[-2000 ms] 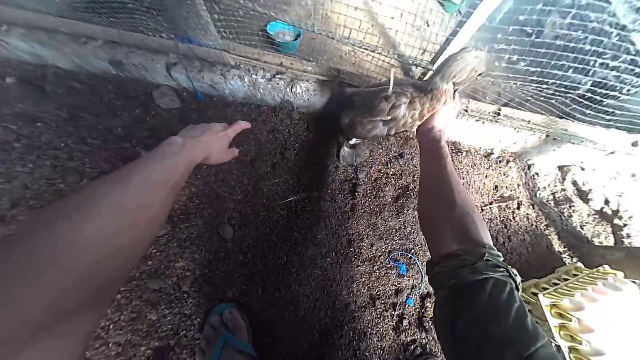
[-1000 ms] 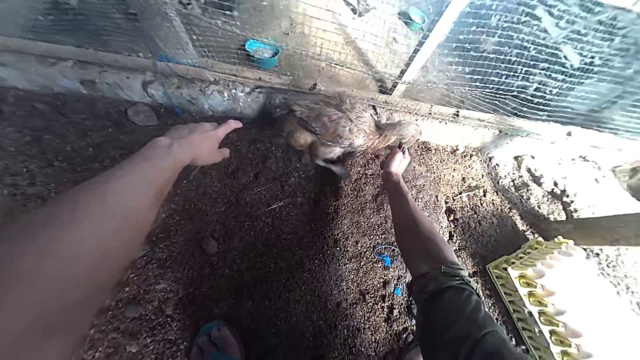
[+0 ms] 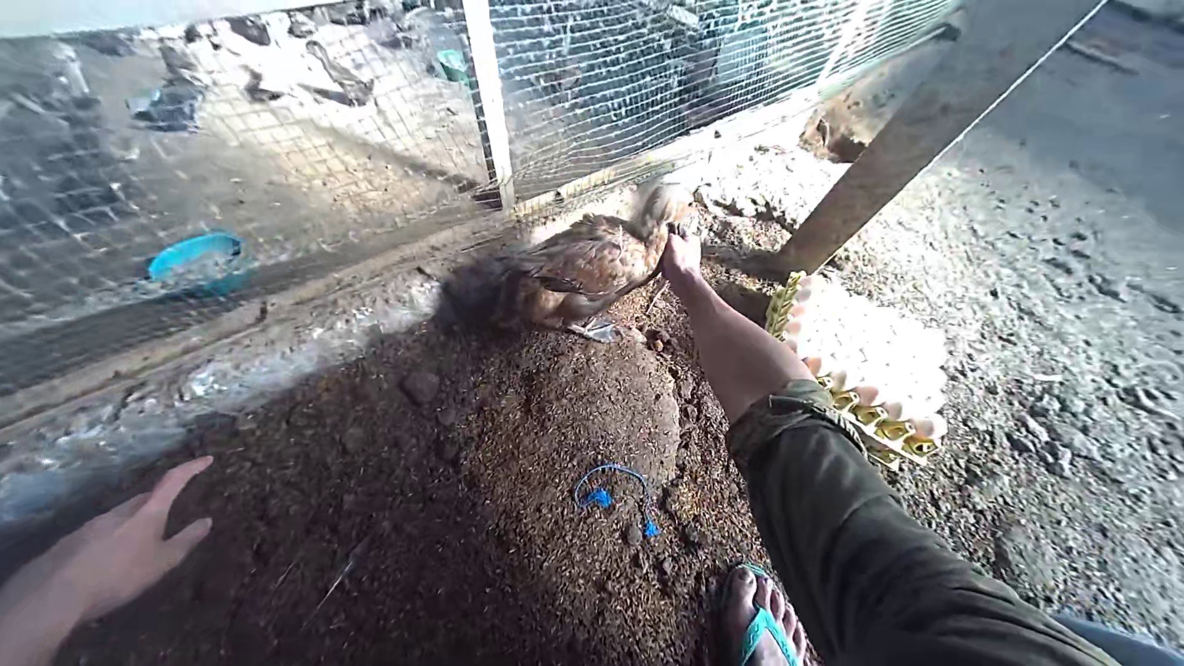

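Note:
A brown duck [image 3: 592, 264] stands or crouches on the littered ground beside the mesh wall, its head to the right and one webbed foot showing. My right hand [image 3: 683, 254] is closed at the duck's neck, just below its head; the exact hold of the fingers is partly hidden. At the lower left, my left hand [image 3: 120, 546] is held above dark litter, fingers apart and nothing in it.
To the right of my right forearm lies a tray of eggs [image 3: 869, 351], near a slanting post [image 3: 888, 157]. A blue cord [image 3: 615, 470] lies on the litter by my sandalled foot [image 3: 763, 620]. Behind the wire mesh [image 3: 370, 120] is a blue bowl [image 3: 196, 259].
Relative to the white mesh post, the duck and my right hand have moved right along the wall. My left hand stays apart from the duck. The view has swung to the right.

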